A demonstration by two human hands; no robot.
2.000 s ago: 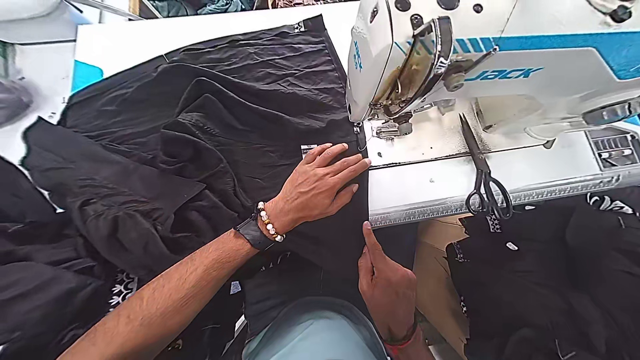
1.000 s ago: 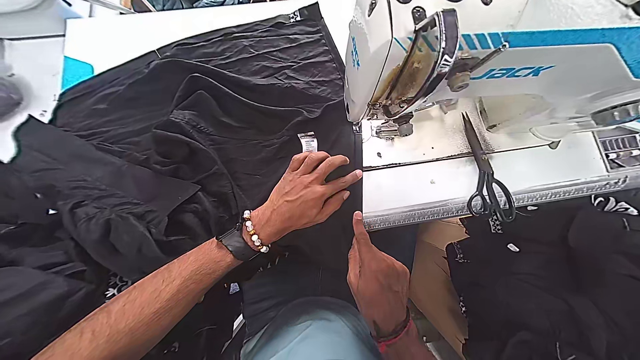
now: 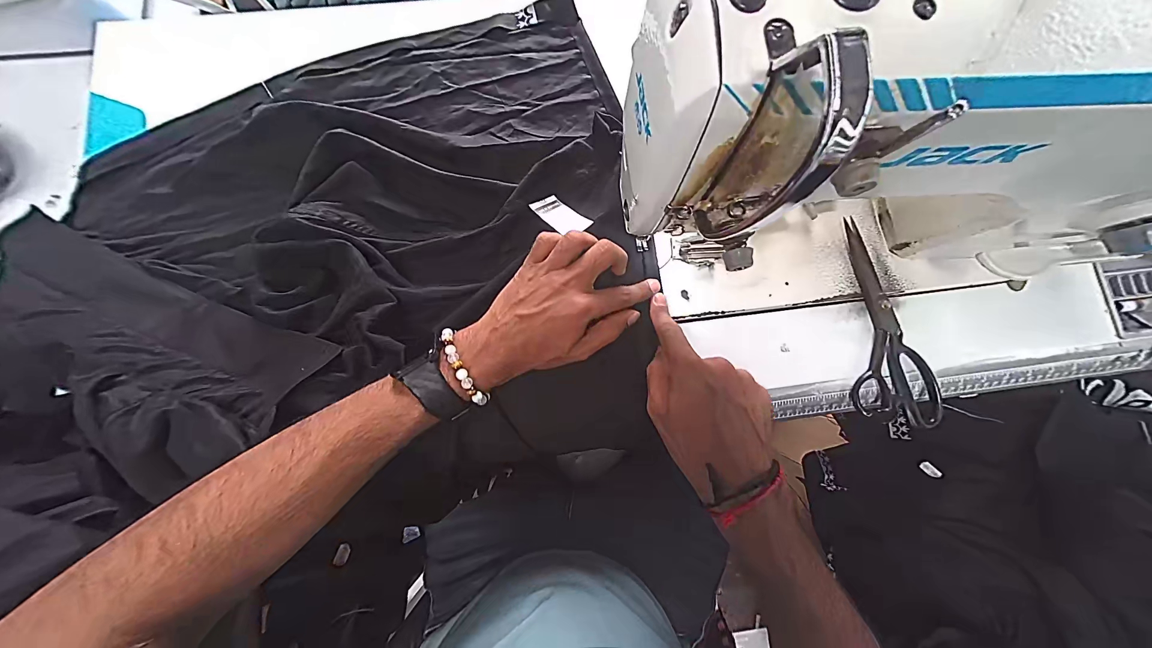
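Black fabric [image 3: 432,207] lies wrinkled over the left of the table, its right edge under the presser foot [image 3: 715,252] of a Jack sewing machine [image 3: 882,117]. My left hand [image 3: 558,306], with a beaded bracelet and dark wristband, rests flat on the fabric near that edge, fingers spread. A white label [image 3: 561,216] bearing writing lies just beyond its fingers. My right hand [image 3: 706,396] has its index finger extended to the fabric edge, close to the left index fingertip; its other fingers are curled, and whether they pinch cloth is unclear.
Black scissors [image 3: 882,333] lie on the machine bed to the right, their handles past the front edge. A measuring scale [image 3: 981,378] runs along that edge. More dark cloth [image 3: 981,504] is piled below at the right. My knee shows at the bottom.
My right hand has moved up along the fabric edge, and its index fingertip is now close to the left one. The label, partly covered by the left hand at first, shows more fully and is tilted.
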